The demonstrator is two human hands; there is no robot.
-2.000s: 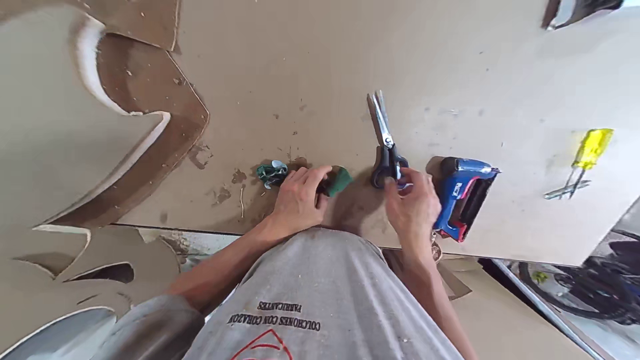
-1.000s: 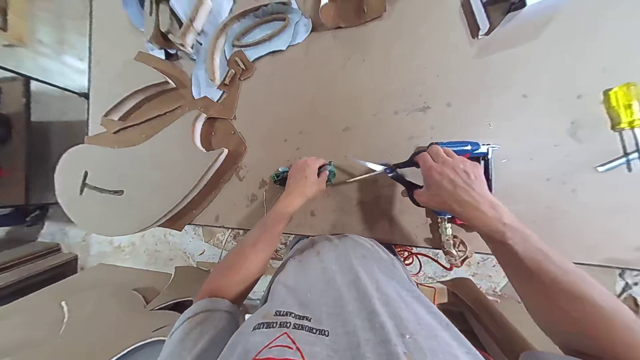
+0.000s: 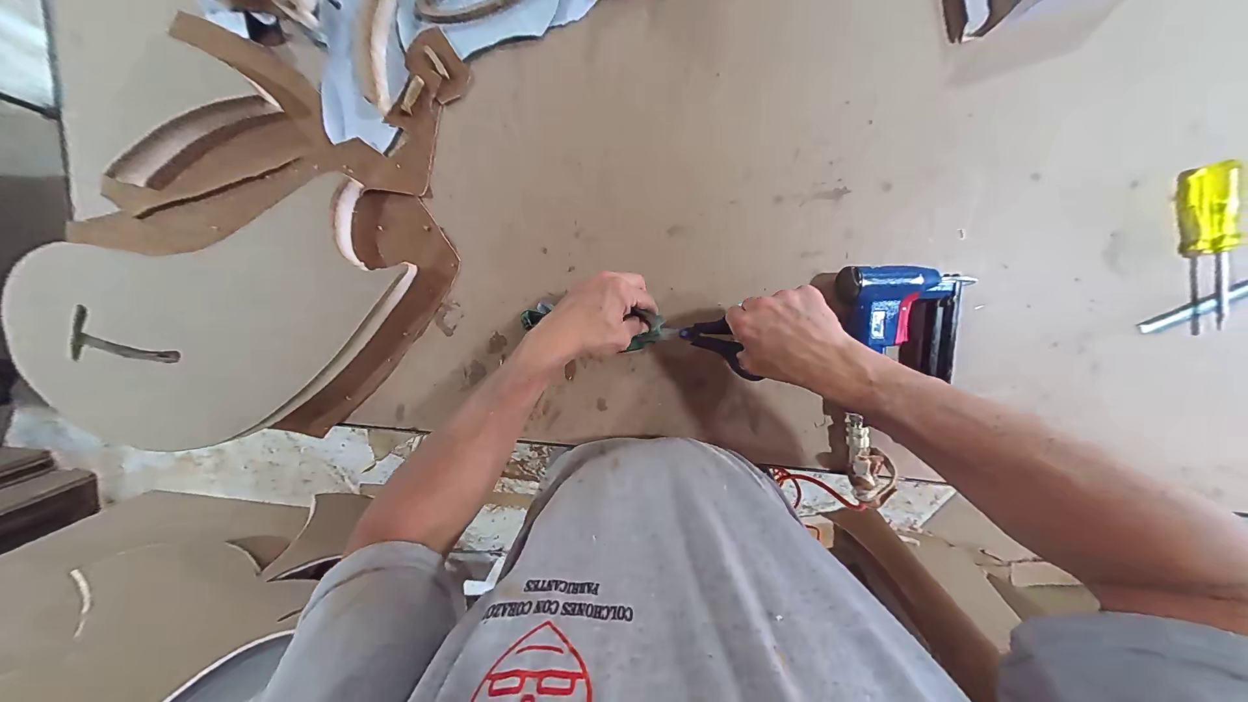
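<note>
My left hand [image 3: 606, 317] grips a small piece of dark green material [image 3: 645, 336] low over the tabletop; part of it is hidden by the fingers. My right hand [image 3: 795, 336] holds the dark handles of a pair of scissors [image 3: 721, 343], whose blades point left and meet the green piece. How far the blades are apart cannot be told. Another green bit [image 3: 534, 314] lies just left of my left hand. Close to the right of my right hand rests a blue pneumatic stapler [image 3: 882, 292] with a red trigger, its brass air fitting [image 3: 858, 444] at the table edge.
Brown cut board pieces [image 3: 390, 166] and a large curved panel [image 3: 195, 331] cover the left side. Pale blue cloth scraps [image 3: 351, 107] lie at the back left. Two yellow-handled screwdrivers [image 3: 1209, 210] cross a metal rod [image 3: 1160, 319] at the right. A red air hose [image 3: 809, 480] hangs near the front edge.
Two seconds ago the scissors lay pointing away with my right hand at them; my right hand now holds them pointing left. Their blades have come to the green piece at my left hand. The view has shifted.
</note>
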